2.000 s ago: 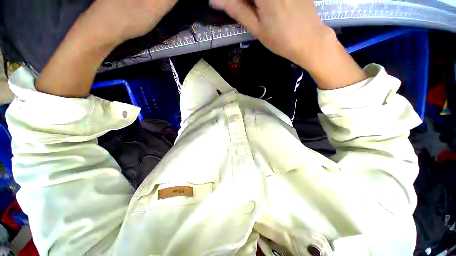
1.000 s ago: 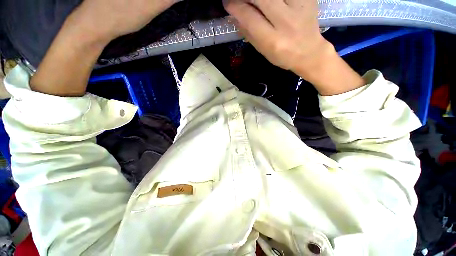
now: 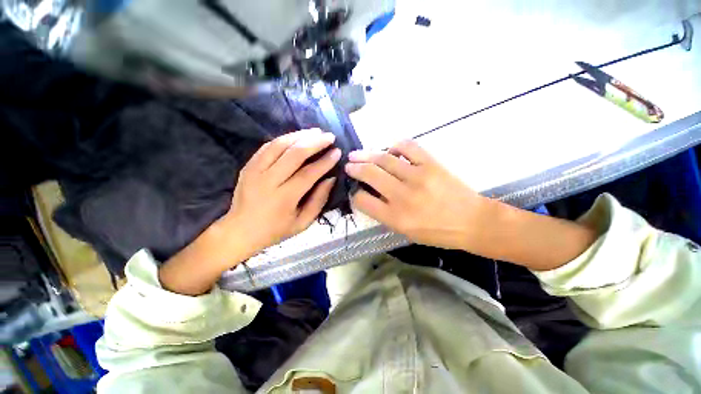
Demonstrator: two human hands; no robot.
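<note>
Dark cloth point(image 3: 154, 165) lies bunched over the table left of the needle area. A narrow dark strip point(image 3: 340, 127) runs from under the sewing machine head point(image 3: 307, 58) toward me. My left hand point(image 3: 284, 185) lies on the cloth, its fingertips at the strip's left side. My right hand point(image 3: 411, 192) has its fingertips on the strip's right edge, close to the left fingertips. The two hands hold the work between them just in front of the lit presser foot area, which is blurred. Loose threads hang from the cloth edge below the fingers.
Thread snips point(image 3: 619, 94) with dark blades lie on the white table point(image 3: 492, 61) at the right. A ruler band point(image 3: 576, 173) runs along the front edge. Cardboard point(image 3: 73, 246) is at the left, and blue crates point(image 3: 680, 185) are below.
The view has tilted up, bringing the machine head, tabletop and snips into sight. Both hands now show fully, fingertips close together at the strip; before, they were cut off at the top.
</note>
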